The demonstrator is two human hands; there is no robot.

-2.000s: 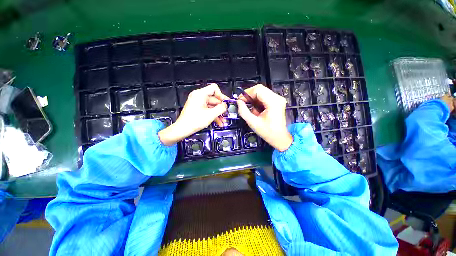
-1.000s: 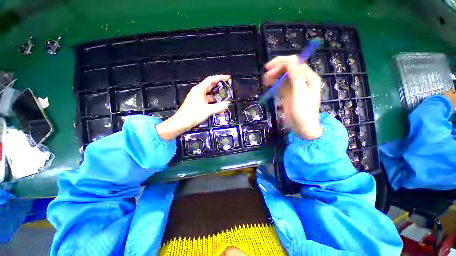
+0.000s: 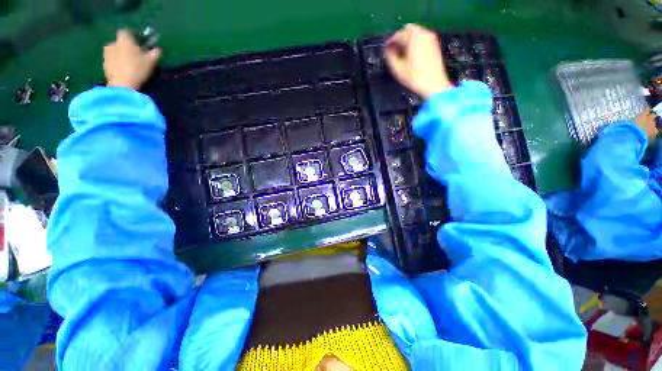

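My left hand (image 3: 129, 61) is beyond the left black tray (image 3: 268, 93). A small silvery module (image 3: 148, 37) is at its fingertips; whether it also touches the mat is unclear. My right hand (image 3: 418, 59) is blurred, with curled fingers, over the top left pockets of the right black tray (image 3: 514, 124). I cannot make out what it holds; a dark purplish spot shows at its fingers. Several square modules (image 3: 310, 170) with pale centres sit one per pocket in the near rows of the left tray.
Two loose modules, one of them (image 3: 58, 88) nearer the tray, lie on the green mat (image 3: 290, 22) at far left. A dark rectangle (image 3: 36, 172) and a crumpled white bag (image 3: 27, 233) are at the left edge. A clear tray (image 3: 599, 98) and another person's blue sleeve (image 3: 617, 192) are at right.
My left hand has moved from the left tray to the upper left with a module. My right hand has moved up over the right tray; the blue-purple tool is no longer clearly seen.
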